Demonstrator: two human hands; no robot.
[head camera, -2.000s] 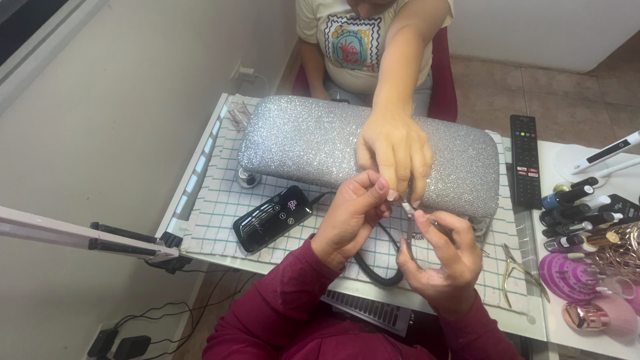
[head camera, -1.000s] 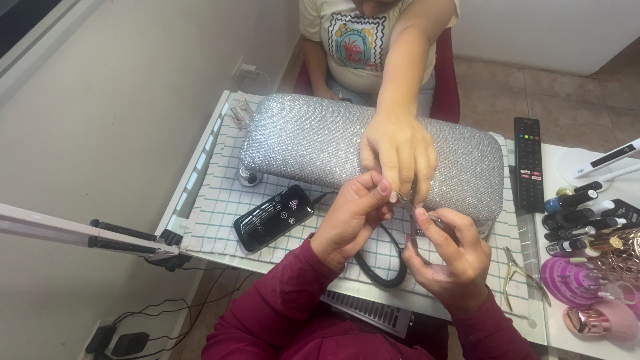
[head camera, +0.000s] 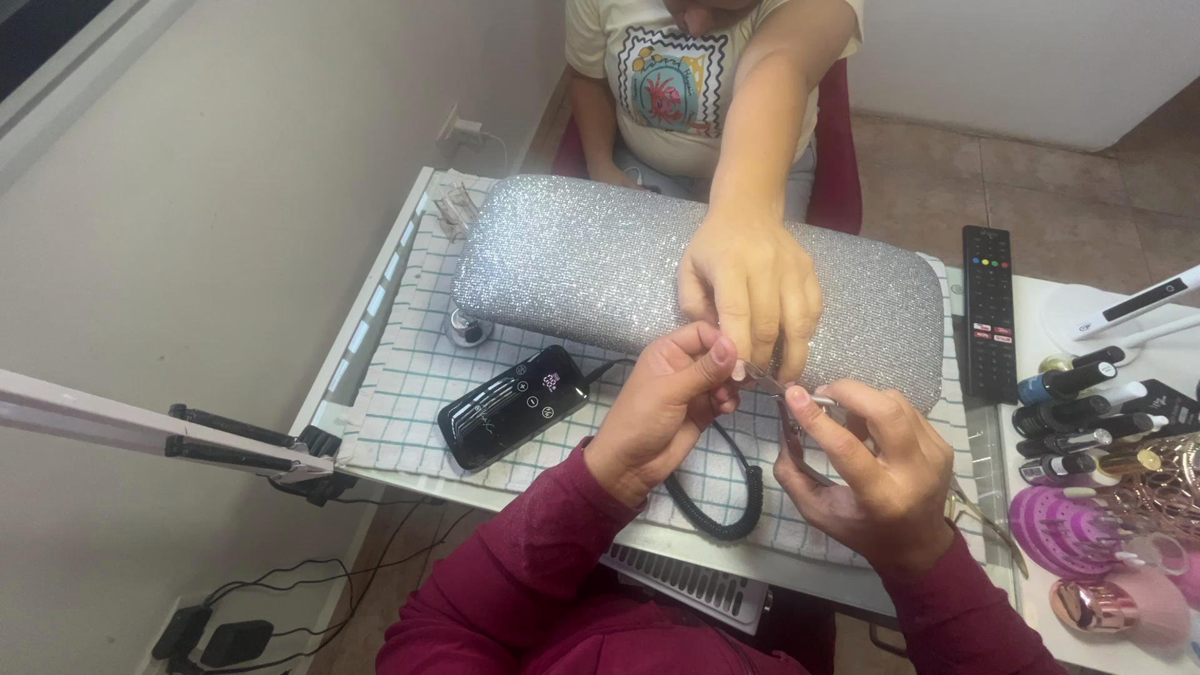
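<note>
A seated person's hand lies palm down over a silver glittery armrest, its fingers hanging past the near edge. My left hand pinches one of those fingers near its tip. Metal nippers are in my right hand, with their jaws at the nail of the held finger. The exact contact of the jaws is too small to tell. Left of my left hand, a black nail drill control unit with a lit display lies on a checked towel. Its coiled cable runs below my hands.
At the right stand a remote control, nail polish bottles, a purple bit holder and a white lamp. Another metal tool lies beside my right wrist. A jointed lamp arm is clamped at the left table edge.
</note>
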